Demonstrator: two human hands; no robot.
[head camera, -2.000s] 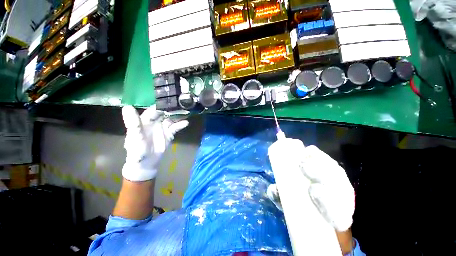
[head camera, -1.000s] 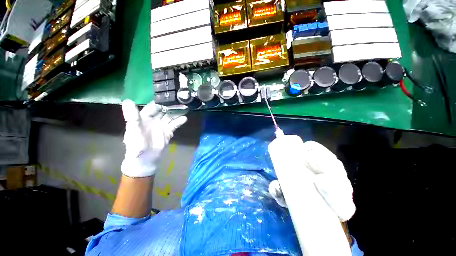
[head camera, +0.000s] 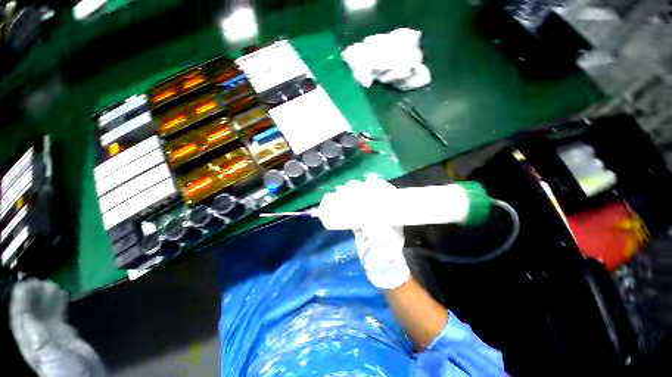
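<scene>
The large power board (head camera: 210, 140) lies on the green mat, with white bars, yellow-taped transformers and a row of round capacitors (head camera: 313, 160) along its near edge. My right hand (head camera: 372, 221), in a white glove, is shut on the dispensing syringe (head camera: 435, 205), a white barrel with a green end cap. Its needle (head camera: 291, 213) points left, just in front of the board's near edge; I cannot tell if it touches anything. My left hand (head camera: 51, 331), gloved and blurred, is at the lower left, away from the board, and appears to hold nothing.
Another board (head camera: 26, 202) stands at the left. A crumpled white cloth (head camera: 390, 59) and dark tweezers (head camera: 422, 122) lie on the bench at the right. A pale hose (head camera: 508, 232) loops from the syringe's end. A red item (head camera: 604, 232) lies among dark things at the lower right.
The view has swung right and shows more bench. The syringe has turned from upright to nearly level, its needle away from the board's edge components. My left hand is farther from the board.
</scene>
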